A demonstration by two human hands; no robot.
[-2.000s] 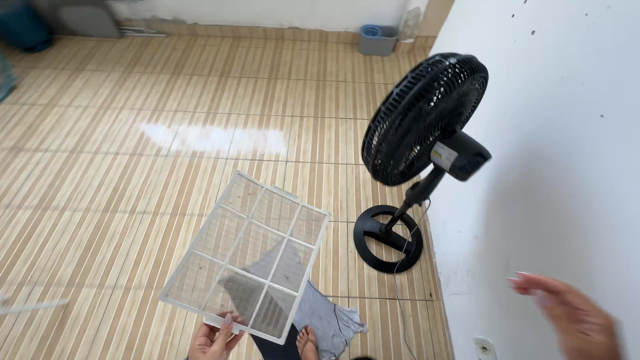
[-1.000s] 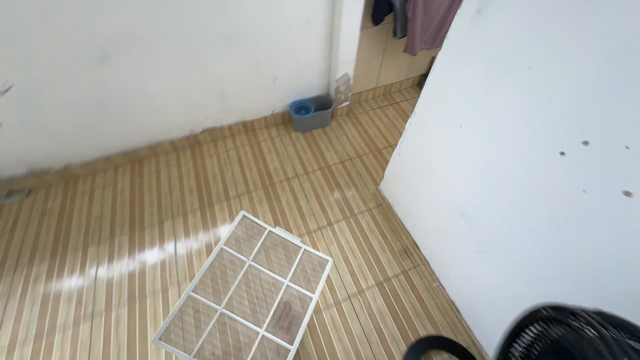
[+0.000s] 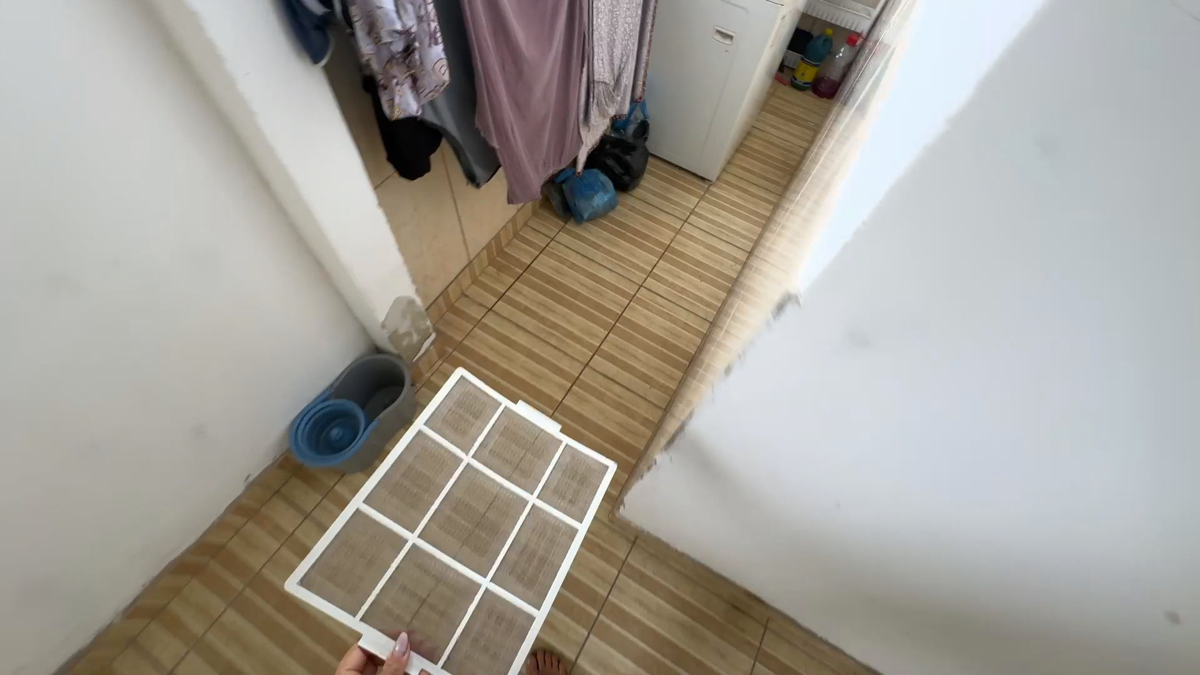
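Observation:
My left hand [image 3: 380, 659] shows at the bottom edge, its fingers closed on the lower edge of a flat rectangular mesh filter [image 3: 473, 511]. The filter has a white plastic frame with a grid of ribs, and a small tab on its far edge. Its mesh looks brownish, with the floor showing through. It is held out over the striped tile floor, tilted in view. My right hand is out of the frame.
A grey mop bucket with a blue basket [image 3: 336, 431] stands by the left wall's corner. Clothes [image 3: 534, 84] hang above tied bags [image 3: 589, 194]. A white appliance [image 3: 698, 84] and bottles [image 3: 814, 58] stand farther back. A white wall [image 3: 937, 422] edges the passage at right.
The view has swung toward the passage and come closer to the bucket. The black fan and my right hand have left the view. The filter is still in my left hand.

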